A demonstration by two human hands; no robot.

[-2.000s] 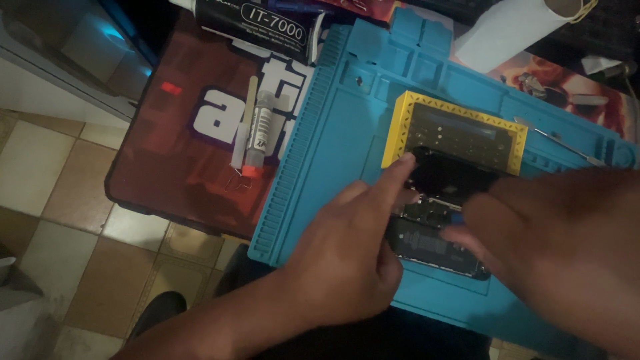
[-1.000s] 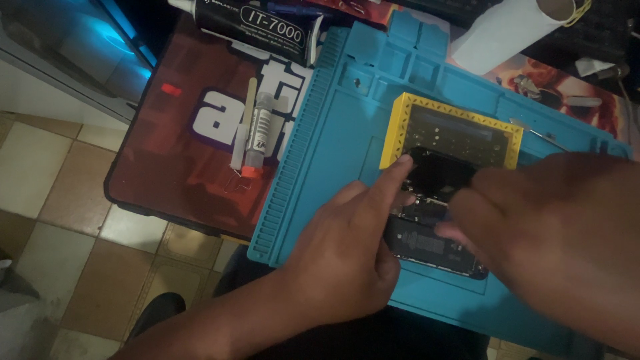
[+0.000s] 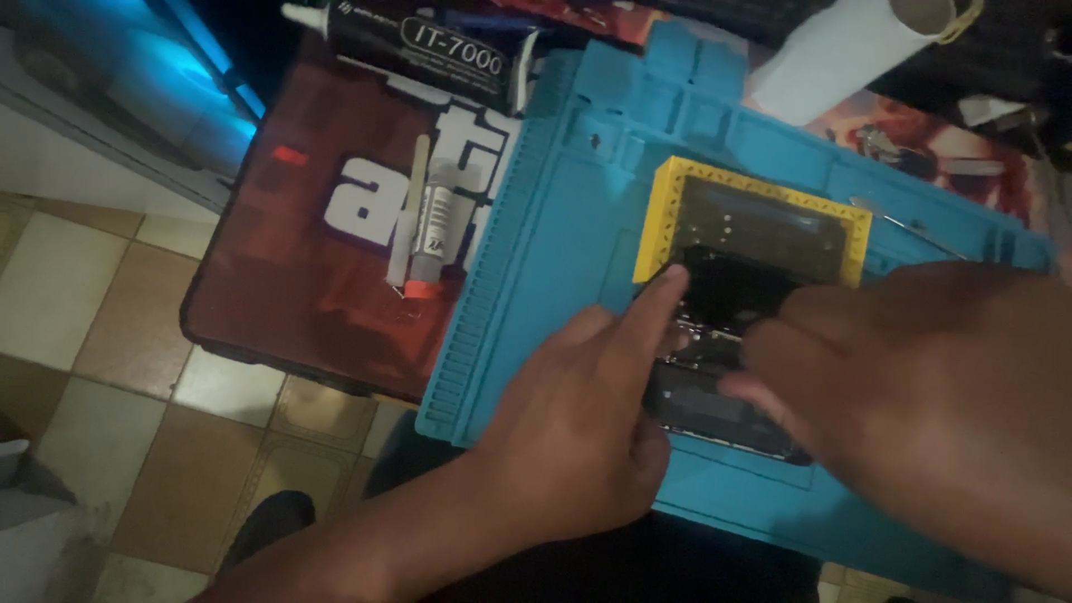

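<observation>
An opened phone [image 3: 720,410] with its inner parts showing lies on a teal silicone repair mat [image 3: 553,276]. Above its body is a dark screen panel [image 3: 729,289], which overlaps a yellow frame with a dark inset [image 3: 662,222]. My left hand [image 3: 586,410] has its index fingertip at the panel's left edge, and its other fingers rest by the phone's left side. The curled fingers of my right hand [image 3: 846,368] are at the right side of the panel and phone. Whether they pinch a part or a small tool is hidden.
On the red mouse pad [image 3: 276,276] at left lie a syringe-like tube [image 3: 435,226], a thin stick [image 3: 416,184] and an IT-7000 glue tube [image 3: 427,50]. A white paper roll [image 3: 846,59] and a thin metal tool [image 3: 917,230] are at upper right.
</observation>
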